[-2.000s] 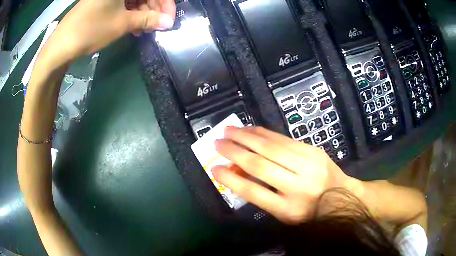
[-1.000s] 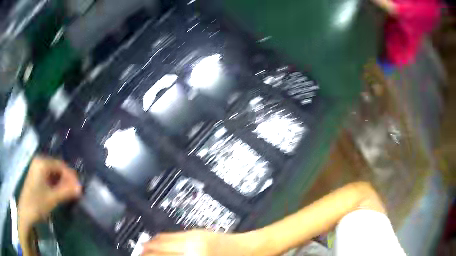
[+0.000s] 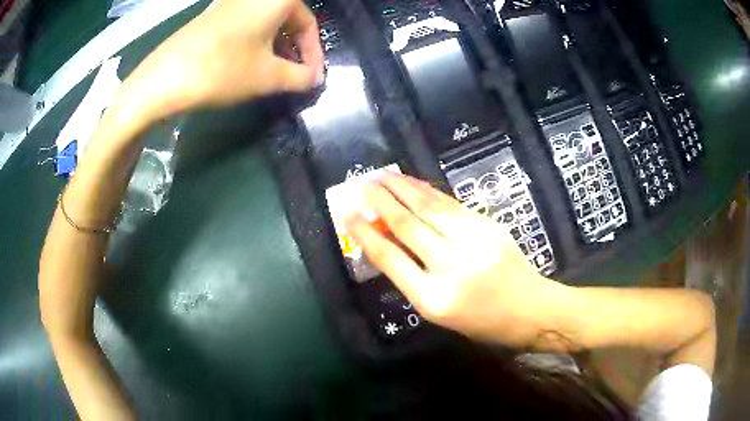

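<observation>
An open black flip phone (image 3: pixel 349 123) lies leftmost in a black foam tray (image 3: pixel 300 210). Glare covers the upper part of its screen. My right hand (image 3: pixel 448 247) presses a white card with orange print (image 3: pixel 354 259) over its hinge and upper keypad; lower keys show below the card. My left hand (image 3: pixel 247 57) is at the top of the screen, thumb and finger pinched together; I cannot tell whether film is between them. More open flip phones, one of them with a lit-looking silver-edged keypad (image 3: pixel 497 193), lie to the right, separated by foam ribs.
The green bench top (image 3: pixel 214 238) lies left of the tray. Crumpled clear plastic (image 3: pixel 152 177) and a white strip (image 3: pixel 86 115) with a blue binder clip (image 3: pixel 66 158) lie beside my left forearm. Wooden-looking floor shows at the lower right.
The view swung away with blur and came back. The card now sits higher on the leftmost phone, nearer the screen, and lower keys are uncovered. My left hand remains near the screen's top.
</observation>
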